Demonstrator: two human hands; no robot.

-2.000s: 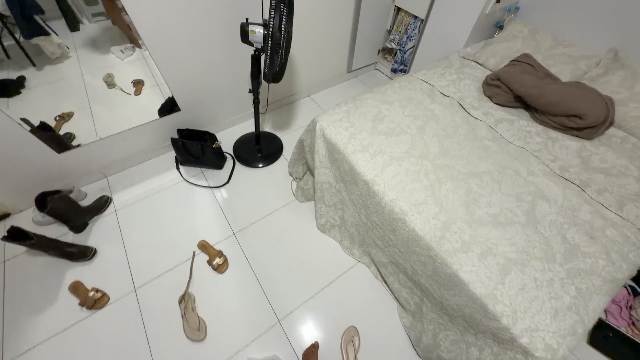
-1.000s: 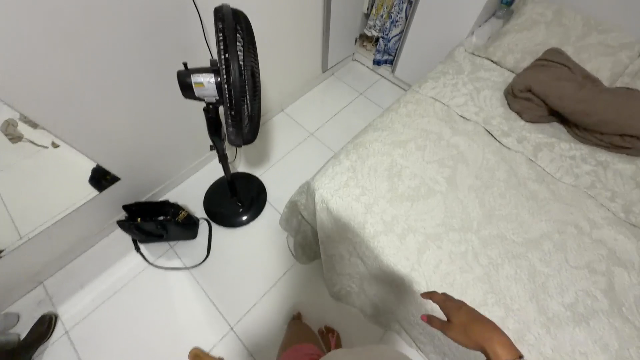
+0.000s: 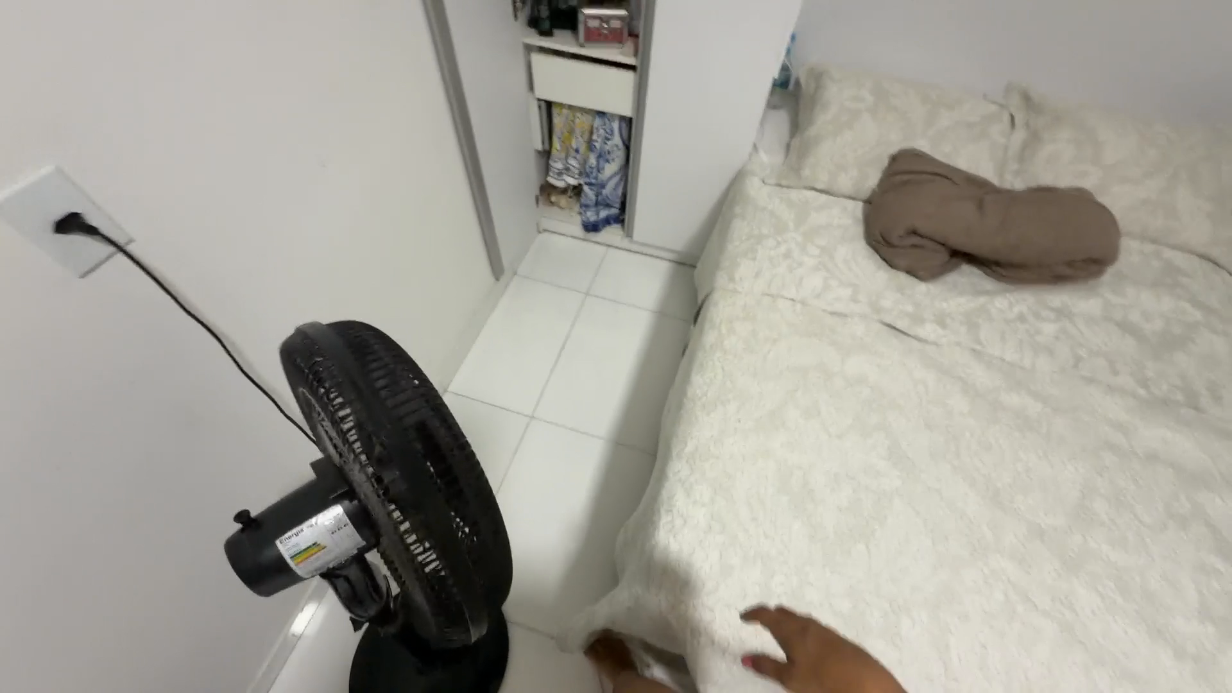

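My right hand [image 3: 818, 654] shows at the bottom, over the near corner of the bed, with its fingers apart and nothing held. Whether it touches the patterned bedspread [image 3: 866, 462] I cannot tell. My left hand is out of view; a bit of skin [image 3: 626, 664] at the bed's lower corner is too cut off to name. Up on the bed, a rolled brown blanket or towel [image 3: 991, 221] lies in front of two pillows [image 3: 895, 125]. To the left stands a black pedestal fan [image 3: 404, 481], its cord running to a wall outlet [image 3: 67, 221].
White floor tiles [image 3: 568, 385] run between the fan and the bed toward an open wardrobe [image 3: 582, 87], where patterned cloth [image 3: 604, 168] hangs below a drawer. The bed's side edge borders this passage on the right, the wall on the left.
The view has moved forward toward the fan and wardrobe. The black handbag, the mirror and the shoes on the floor have left the view. My right hand, absent two seconds ago, is in view over the bed.
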